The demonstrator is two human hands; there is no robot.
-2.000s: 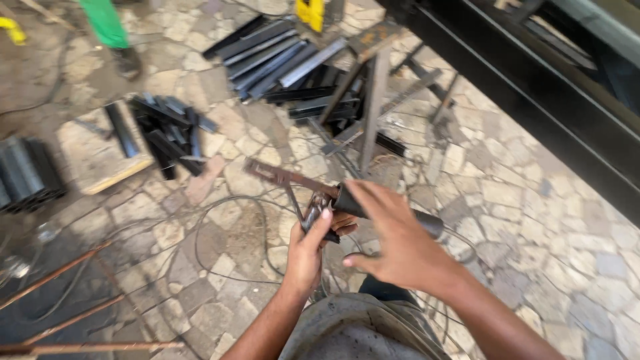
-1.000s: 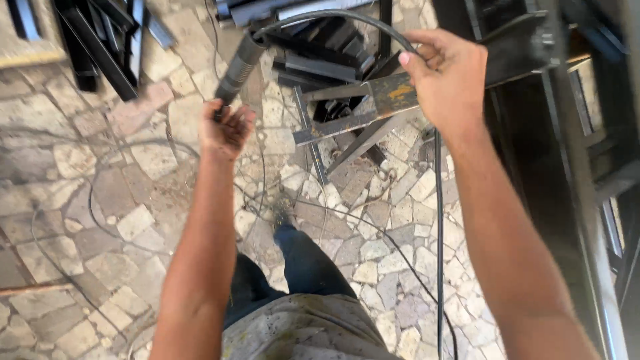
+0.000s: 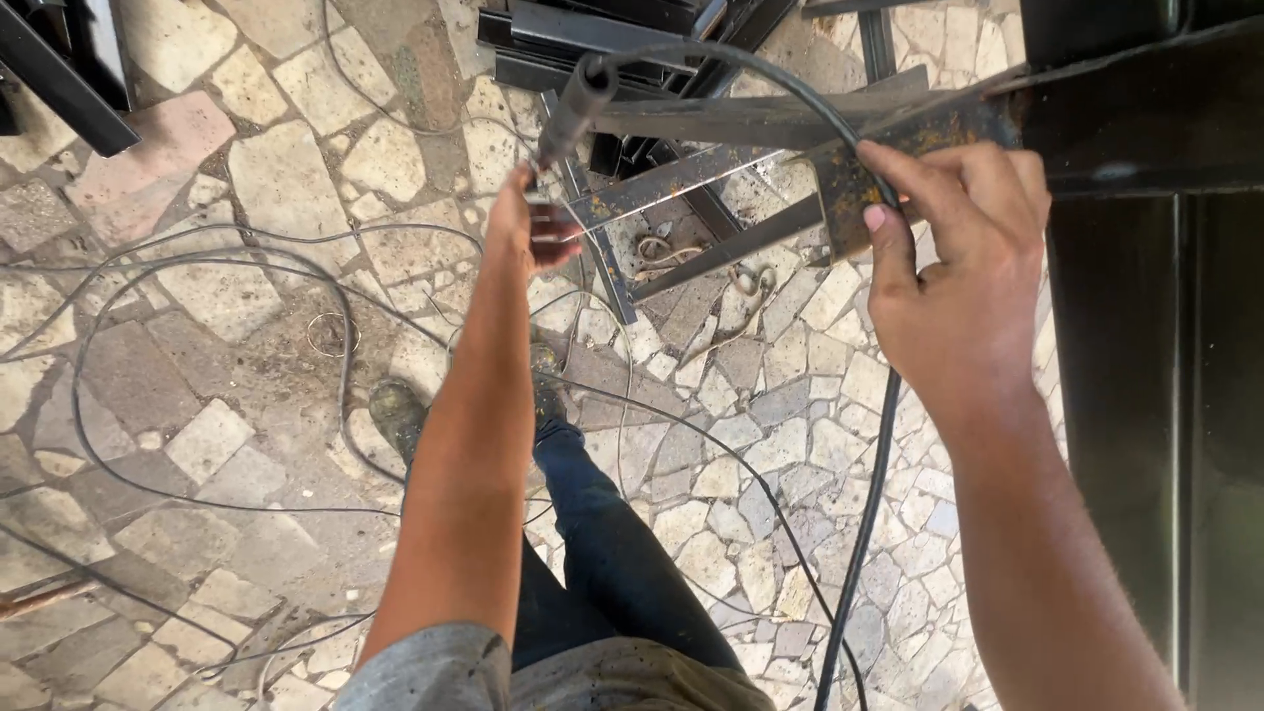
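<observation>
My left hand [image 3: 533, 222] holds the lower end of a dark cylindrical handle [image 3: 578, 109], likely a welding electrode holder's; what lies within the fingers is hidden. From the handle's upper end a thick black cable [image 3: 790, 89] arches over to the right. My right hand [image 3: 958, 217] pinches that cable between thumb and fingers, and below the hand the cable hangs down toward the floor. Behind the cable stands a rusty steel frame [image 3: 839, 202], close to the right hand's fingertips; whether they touch cannot be told.
Dark steel profiles [image 3: 592, 39] are piled at the top, others [image 3: 59, 79] at the upper left. A large black steel structure [image 3: 1116, 346] fills the right side. Loose cables [image 3: 227, 259] loop over the stone-paved floor around my feet.
Two seconds ago both hands were together at the handle and a rusty metal piece. My right hand has since moved onto the cable, and the rusty piece is no longer seen in the hands.
</observation>
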